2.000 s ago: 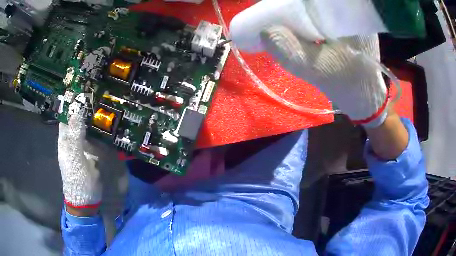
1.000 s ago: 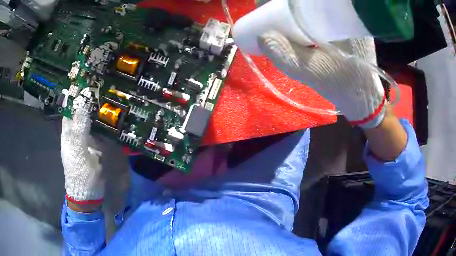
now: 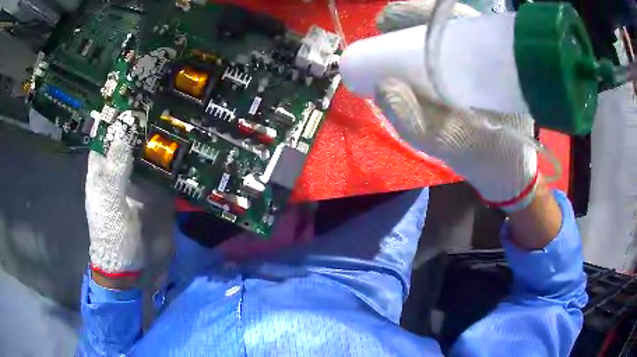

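A large green circuit board (image 3: 230,167) crowded with parts is held tilted at the left. My left hand (image 3: 112,209), in an off-white knitted glove, grips its lower left edge; the fingers under the board are hidden. My right hand (image 3: 464,129), also gloved, is closed around a fat white dispensing syringe (image 3: 482,66) with a dark green cap (image 3: 559,67). The syringe's narrow end is beside the white connector block (image 3: 318,51) at the board's right edge. I cannot tell whether the tip touches it. Two orange-yellow transformers (image 3: 162,149) show on the board.
A red foam sheet (image 3: 370,160) lies behind and right of the board. A clear air hose (image 3: 437,42) loops in front of the syringe. A black tote (image 3: 475,279) is at the lower right, and another red pad (image 3: 555,150) is at the right.
The syringe has tilted flatter, and its green cap has come down and right, more fully into view. The board has shifted slightly right. The hose now crosses in front of the syringe.
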